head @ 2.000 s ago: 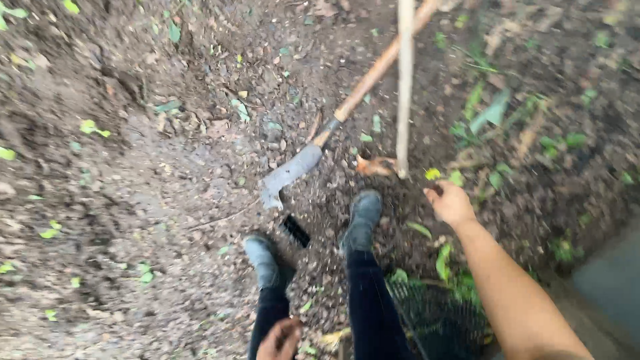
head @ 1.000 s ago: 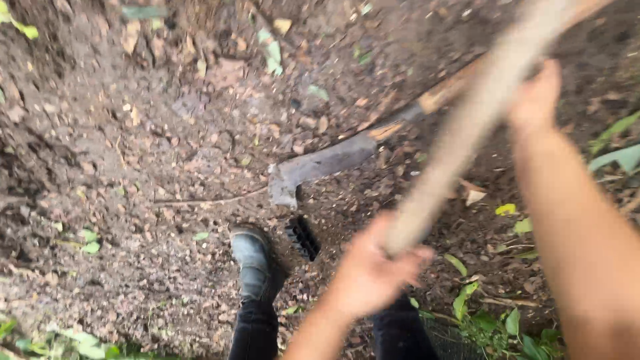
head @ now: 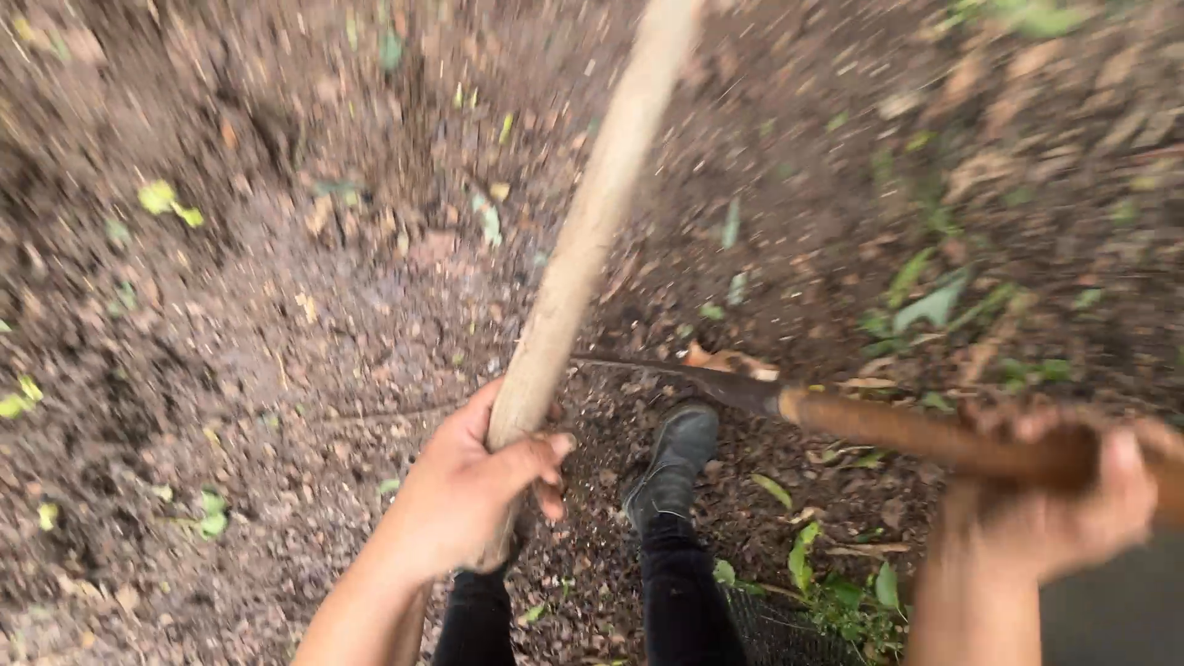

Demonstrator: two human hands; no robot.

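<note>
My left hand (head: 486,486) is closed around the lower end of a thick, pale wooden pole (head: 592,222), which slants up and out of the top of the view. On the right, my right hand (head: 1064,490) grips the brown wooden handle (head: 888,430) of a long-bladed tool. Its dark metal blade (head: 731,387) points left, seen nearly edge-on, and its far end passes behind or meets the pole; I cannot tell which. The blade lies across the view just above my right boot (head: 680,453). Motion blurs my right hand.
Damp soil with leaf litter (head: 305,388) spreads around my feet. Low green plants (head: 851,592) grow beside a dark mesh-like object (head: 777,624) at the bottom. A grey surface (head: 1119,601) fills the lower right corner. A dry curled leaf (head: 731,359) lies beyond the blade.
The bladed tool, on the ground in both earlier frames, is now in my right hand. My left hand, empty two seconds ago, now holds the pole. The small black ridged object no longer shows.
</note>
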